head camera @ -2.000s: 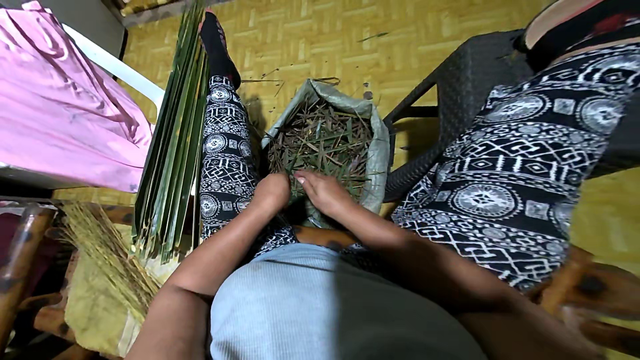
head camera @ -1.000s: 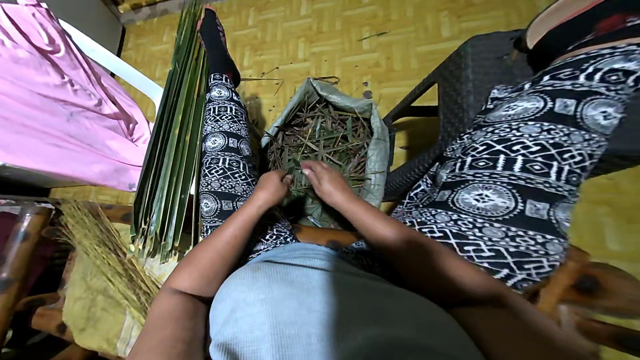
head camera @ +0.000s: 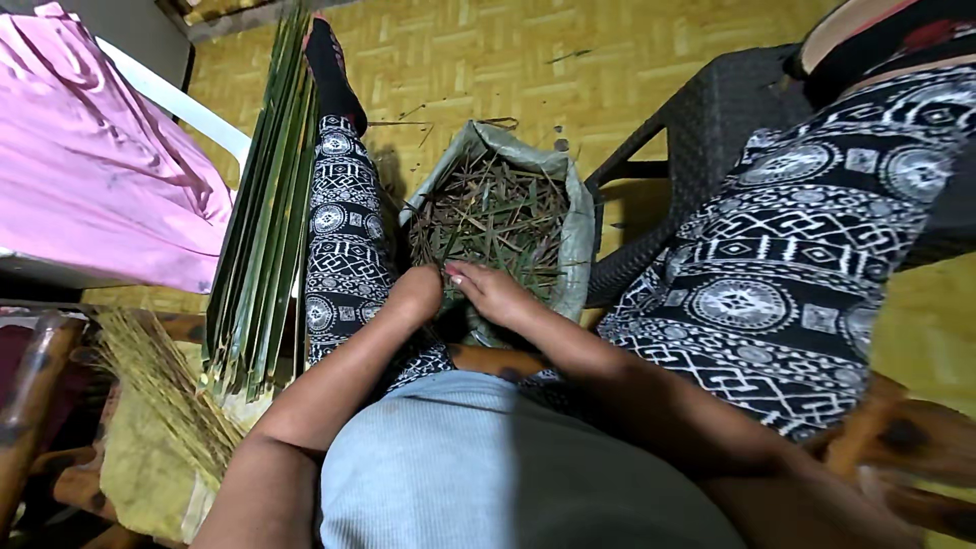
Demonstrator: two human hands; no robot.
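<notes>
My left hand is curled into a fist above the near rim of a woven plastic sack. Close against it, my right hand has its thumb and forefinger together at the left hand's fingertips. Whatever may be pinched between them is too small or hidden to make out. Inside the sack lie cut bits of green and brown leaf. Long green palm leaflets lean in a bundle along my left leg. A bundle of thin, yellowish leaf ribs rests on the bench at the left.
A pink cloth drapes over furniture at the left. My right leg in patterned trousers rests on a dark woven-plastic chair. Beneath me is a bamboo bench. Leaf scraps lie on the yellow patterned floor.
Both hands rose slightly over the sack between the first and second frames, then came closer together by now. The leaf bundles and the sack have stayed where they were.
</notes>
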